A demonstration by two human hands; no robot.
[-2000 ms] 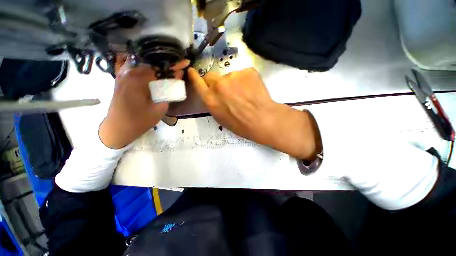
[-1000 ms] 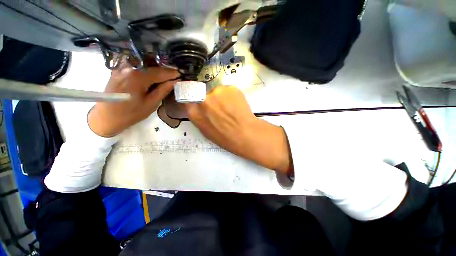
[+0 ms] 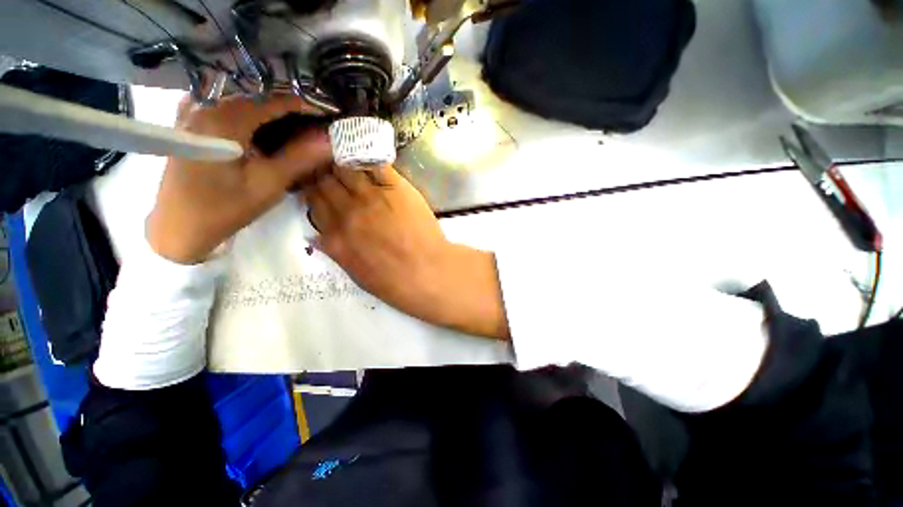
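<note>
My left hand (image 3: 213,183) is left of the white ribbed tension knob (image 3: 362,142), its fingers curled around a small black fabric piece (image 3: 287,134), partly hidden by the thread guides and fingers. My right hand (image 3: 381,238) lies just below the knob, fingers pointing up and left beside my left hand; its fingertips are hidden, so I cannot tell whether it grips the fabric. The presser foot area shows right of the knob, above the lit needle plate (image 3: 460,139).
Black fabric panels (image 3: 589,59) lie right of the needle plate. Red and black thread snips (image 3: 837,193) lie on the table (image 3: 287,332) at right. A pale grey bar (image 3: 119,132) reaches in from the left. Blue crates (image 3: 248,421) stand below the table. A translucent container (image 3: 832,59) is at upper right.
Both hands have moved left, away from the needle area. My right hand now lies below the knob, and black fabric shows between the fingers of my left hand. The view has also shifted slightly.
</note>
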